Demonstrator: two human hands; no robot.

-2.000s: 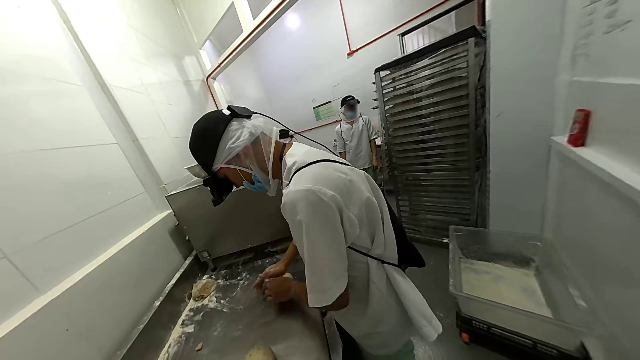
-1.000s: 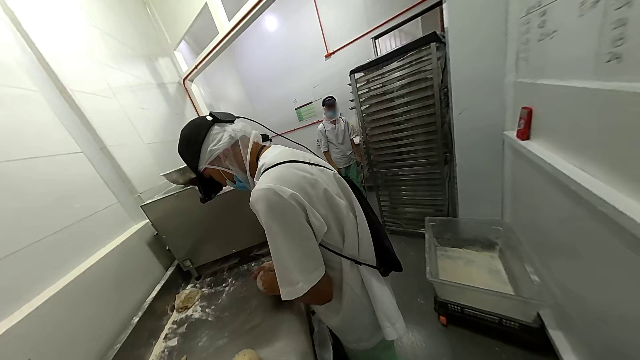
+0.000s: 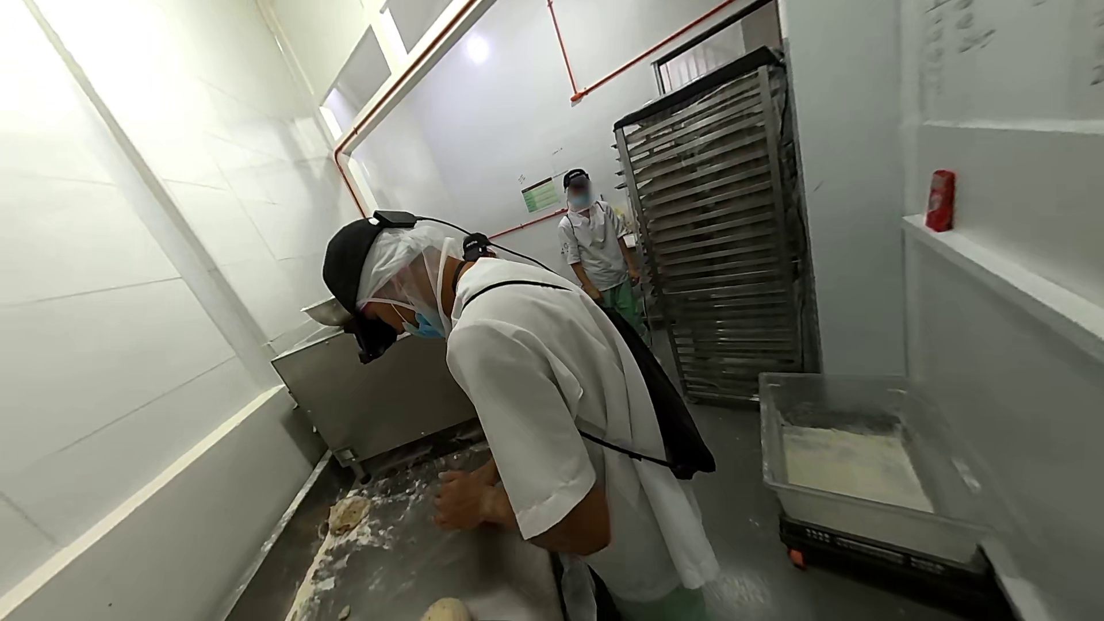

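Observation:
Neither my left hand nor my right hand is in the head view. A floured steel worktable (image 3: 405, 561) spans the lower left. At its bottom edge lies a rounded piece of dough (image 3: 446, 611), partly cut off by the frame. Another lump of dough (image 3: 348, 515) rests among scattered flour farther left. A co-worker in a white shirt (image 3: 535, 371) bends over the table, and that person's hands (image 3: 461, 500) are low over its surface; whether they hold anything is hidden.
A clear plastic tub (image 3: 862, 509) with pale powder stands on a black wheeled base at right. Behind are a tall metal tray rack (image 3: 716, 233) and another person (image 3: 597, 241). A steel cabinet (image 3: 379, 388) adjoins the table; a red can (image 3: 941, 200) sits on the wall ledge.
The co-worker's hands, near a piece of dough earlier, have shifted slightly over the table. Another dark cap has come into sight behind the co-worker's back. The view has turned somewhat.

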